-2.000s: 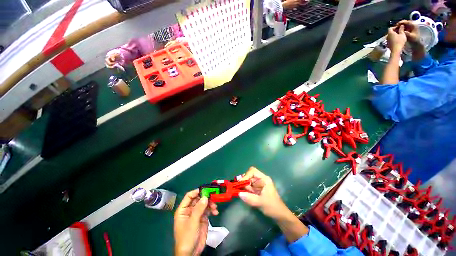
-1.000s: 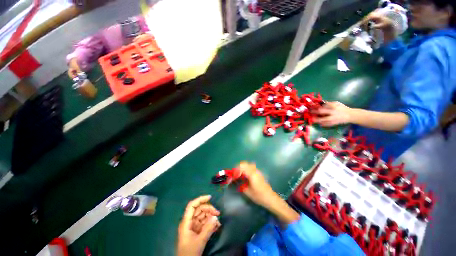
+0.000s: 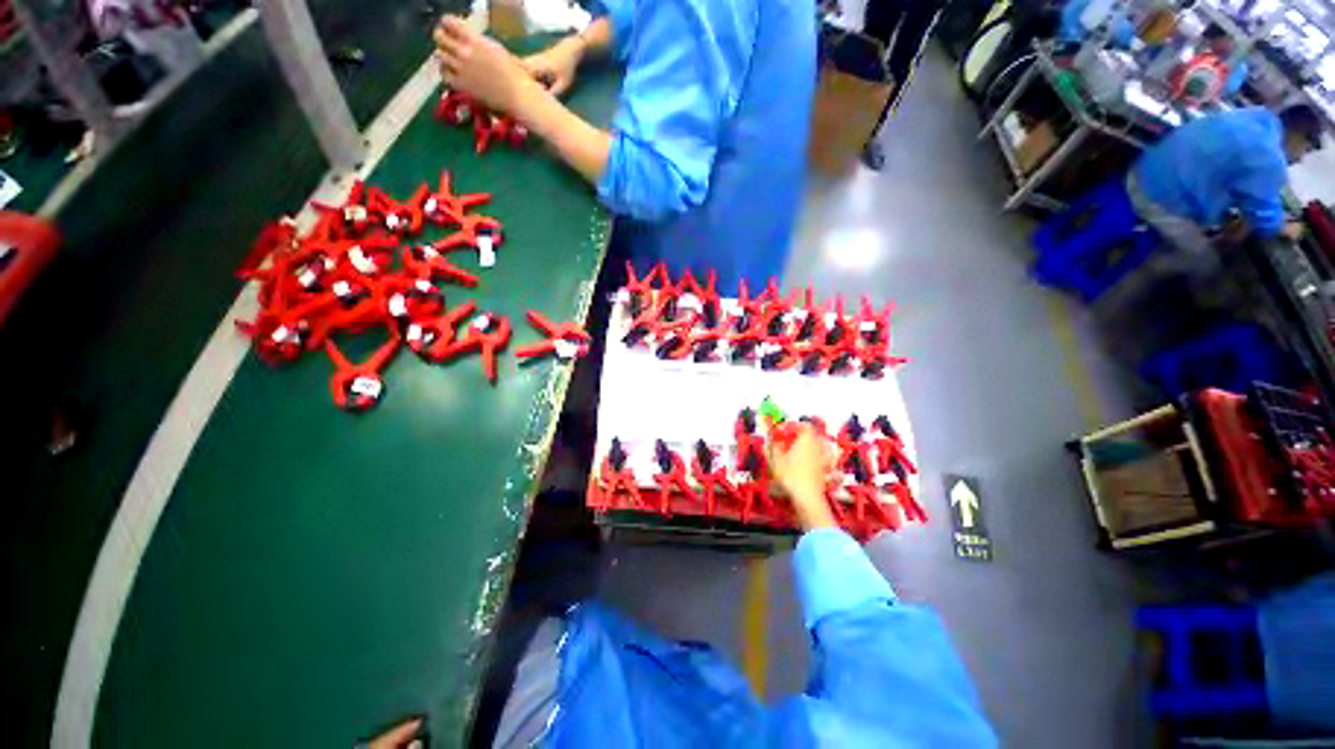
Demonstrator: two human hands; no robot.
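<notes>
The white divided tray (image 3: 659, 398) stands beside the bench and holds rows of red spring clamps (image 3: 666, 483) gripping black units. My right hand (image 3: 805, 468) is over the tray's near rows, closed on a red clamp (image 3: 791, 435). A green patch shows just beyond its fingertips. The clamp is partly hidden by my fingers and the neighbouring clamps. Only the fingertips of my left hand (image 3: 395, 736) show at the bottom edge; what it holds cannot be seen.
A heap of red clamps (image 3: 359, 278) lies on the green bench (image 3: 322, 542). A person in a blue smock (image 3: 703, 132) handles red clamps at the bench's far end. Blue stools (image 3: 1083, 242), a crate (image 3: 1149, 476) and another person (image 3: 1208, 168) are at the right.
The view has swung right. My right hand has carried the red clamp from above the bench to the tray. My left hand has dropped almost out of view. The other person's hand has left the heap.
</notes>
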